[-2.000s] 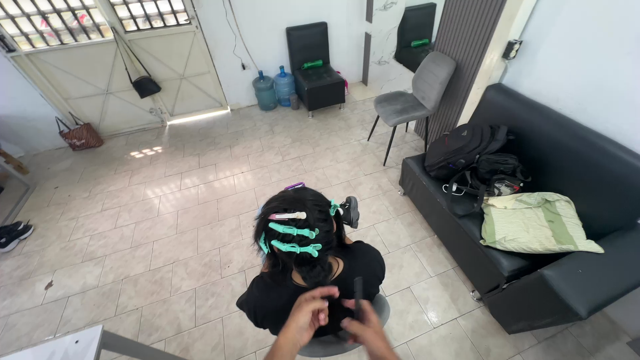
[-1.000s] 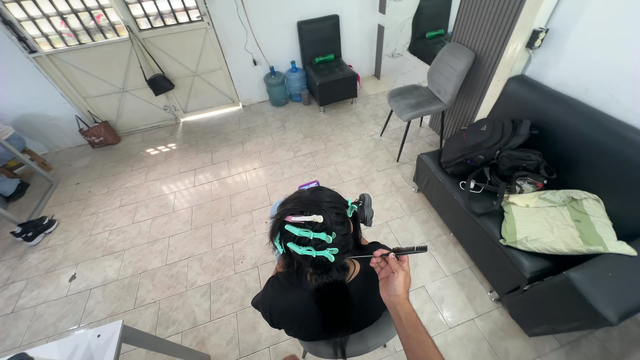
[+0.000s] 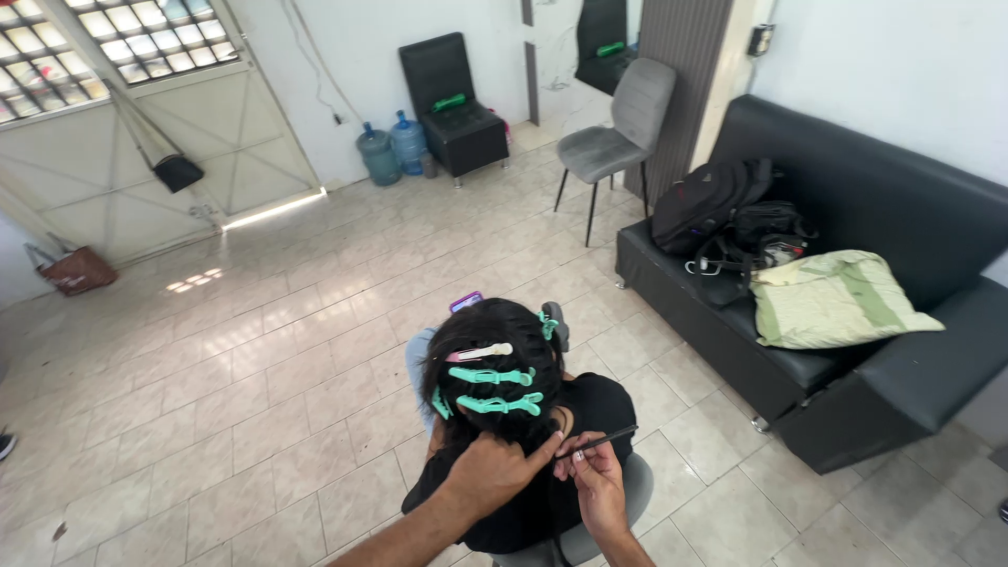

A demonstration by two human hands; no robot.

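Note:
A person in a black shirt (image 3: 606, 402) sits with their back to me, dark hair (image 3: 488, 323) sectioned by several turquoise hair clips (image 3: 500, 404) and a pink and white clip (image 3: 480, 353). My left hand (image 3: 496, 472) lies against the hair at the nape, its index finger stretched toward my right hand; whether it grips a strand is hidden. Just right of it, behind the person's shoulder, my right hand (image 3: 591, 472) holds a thin black comb (image 3: 614, 438), which points up and to the right. A phone in a purple case (image 3: 466, 302) shows beyond the head.
The person sits on a grey chair (image 3: 638, 488). To the right stands a black sofa (image 3: 709, 339) bearing a backpack (image 3: 701, 205) and a green and cream pillow (image 3: 846, 303). Farther back are a grey chair (image 3: 602, 150), a black chair (image 3: 465, 138) and water jugs (image 3: 376, 156).
My left hand, out of clear view one second ago, is now at the nape. My right hand has turned and come in beside it, still with the comb.

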